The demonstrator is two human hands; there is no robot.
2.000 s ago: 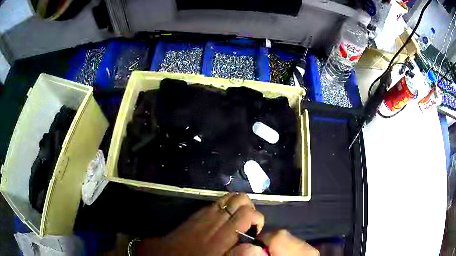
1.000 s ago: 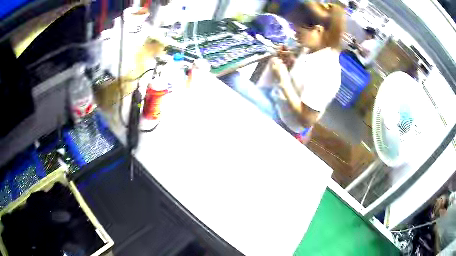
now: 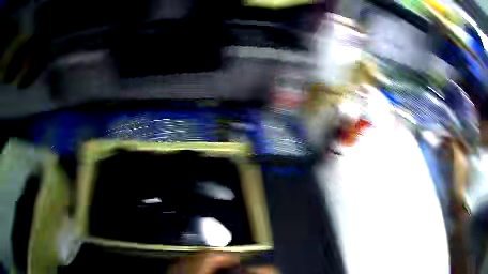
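The frame is strongly blurred. The large cream-yellow bin point(image 3: 259, 203) stands in front of me, heaped with black moulded parts point(image 3: 160, 176); two of them shine white under glare. My left hand point(image 3: 206, 263) shows at the bottom edge, just below the bin's near rim, mostly cut off. A small bit of my right hand point(image 3: 262, 269) shows beside it, also cut off. What either hand holds is hidden.
A second cream bin point(image 3: 45, 214) is at the left, with a white bundle point(image 3: 68, 243) between the bins. Blue screw trays point(image 3: 208, 126) line the back. The white tabletop point(image 3: 385, 203), a red can point(image 3: 353, 131) and a blurred person point(image 3: 479, 176) are at the right.
The view has swung back from the right-hand side to the bins. Both hands show again at the bottom edge, lower in the picture than two seconds ago.
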